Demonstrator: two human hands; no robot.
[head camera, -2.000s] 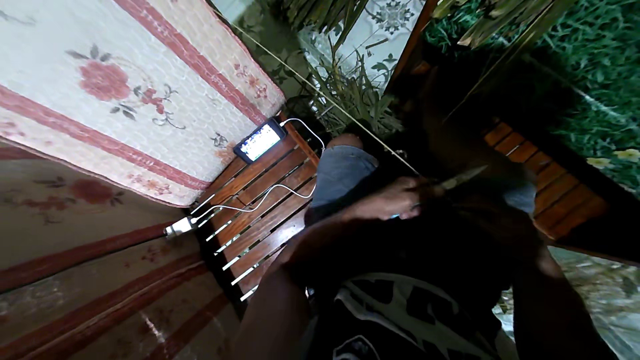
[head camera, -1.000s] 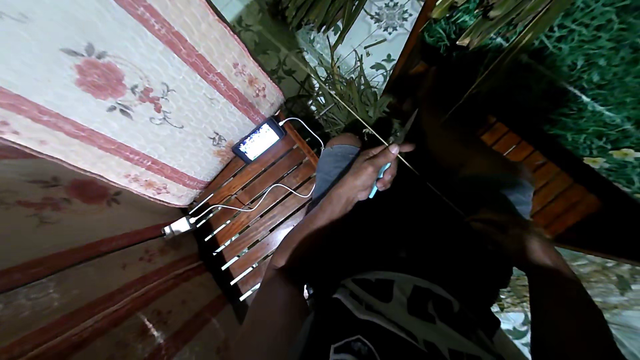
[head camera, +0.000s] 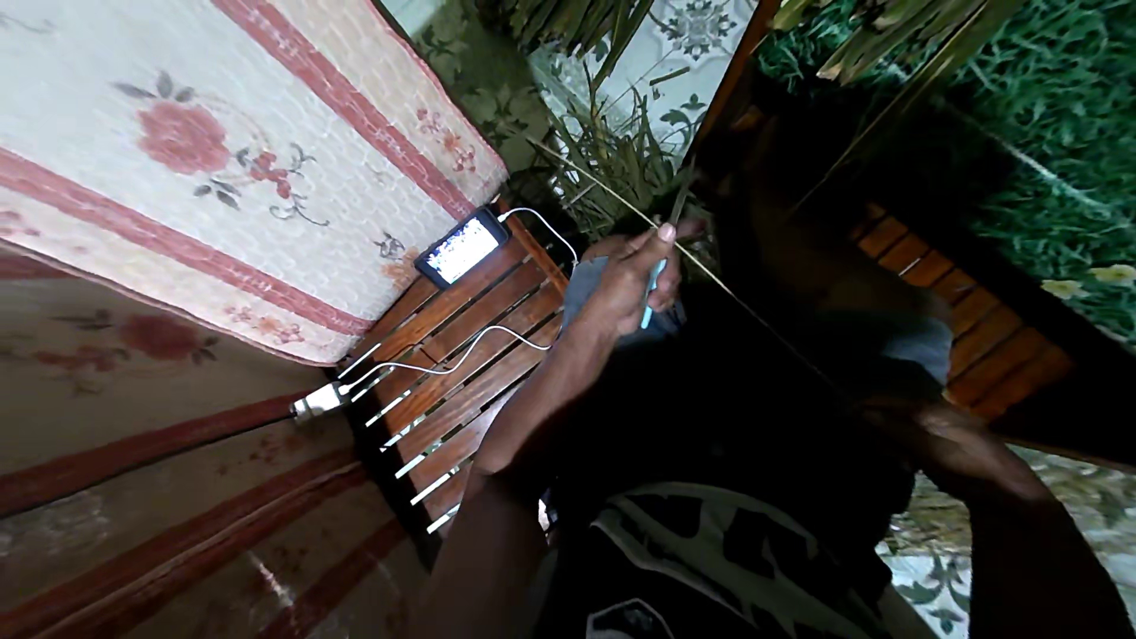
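Observation:
My left hand (head camera: 635, 280) is closed around a knife with a light blue handle (head camera: 652, 295); its narrow blade (head camera: 682, 197) points up and away. A long, thin pale strip (head camera: 612, 191), apparently plant material, passes beneath my left thumb by the blade. It slopes from the upper left down toward my right hand (head camera: 914, 422), fading into dark shadow over my lap. My right hand is low on the right beside my knee, its fingers too dark to make out, so its hold on the strip cannot be told.
A slatted wooden seat (head camera: 470, 382) at left bears a lit phone (head camera: 461, 250) with a white cable (head camera: 461, 351) and charger (head camera: 318, 402). Flowered cloth (head camera: 266, 151) hangs beside it. Cut leaves (head camera: 621, 160) lie ahead on patterned tile; dried fronds (head camera: 896, 44) and green foliage (head camera: 1065, 115) are upper right.
Two seconds ago my left hand was nearer the middle of my lap, with the blade pointing right. It has moved left and forward, and the blade now points away. My right hand has moved right and back.

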